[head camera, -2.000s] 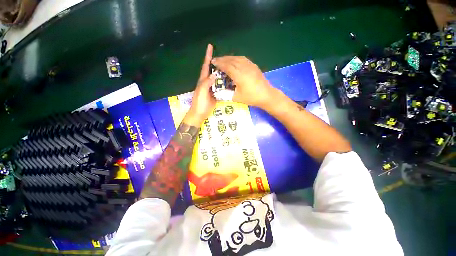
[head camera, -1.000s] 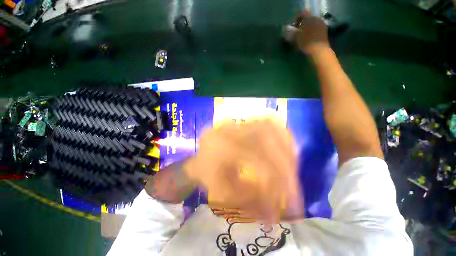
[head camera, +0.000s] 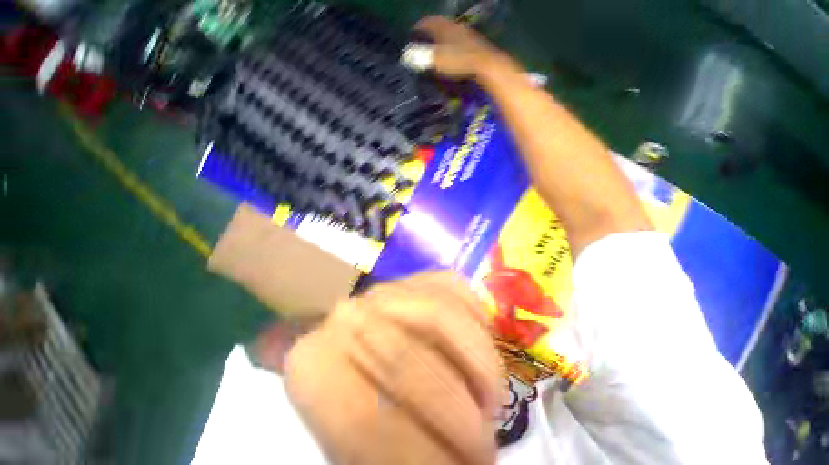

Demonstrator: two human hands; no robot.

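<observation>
My right hand [head camera: 450,50] is stretched across to the far right edge of the stack of black case parts [head camera: 318,109], with a small white piece [head camera: 418,56] at its fingertips. Whether it grips a case part is hidden by blur. My left hand [head camera: 400,363] is large and blurred close to the camera, its fingers curled in front of my body. A small dark edge shows above its fingers, but I cannot tell whether it holds anything.
The blue and yellow carton sheet [head camera: 727,272] lies under my right arm. A single circuit board [head camera: 650,153] lies beyond it on the green surface. Boards are heaped at upper left [head camera: 218,23] and lower right [head camera: 809,336]. Brown cardboard [head camera: 282,263] and red items [head camera: 82,86] are at left.
The view has swung left. My hands, together around a board two seconds ago, are apart. My right hand has moved from the far belt to the stack; my left stays near my body.
</observation>
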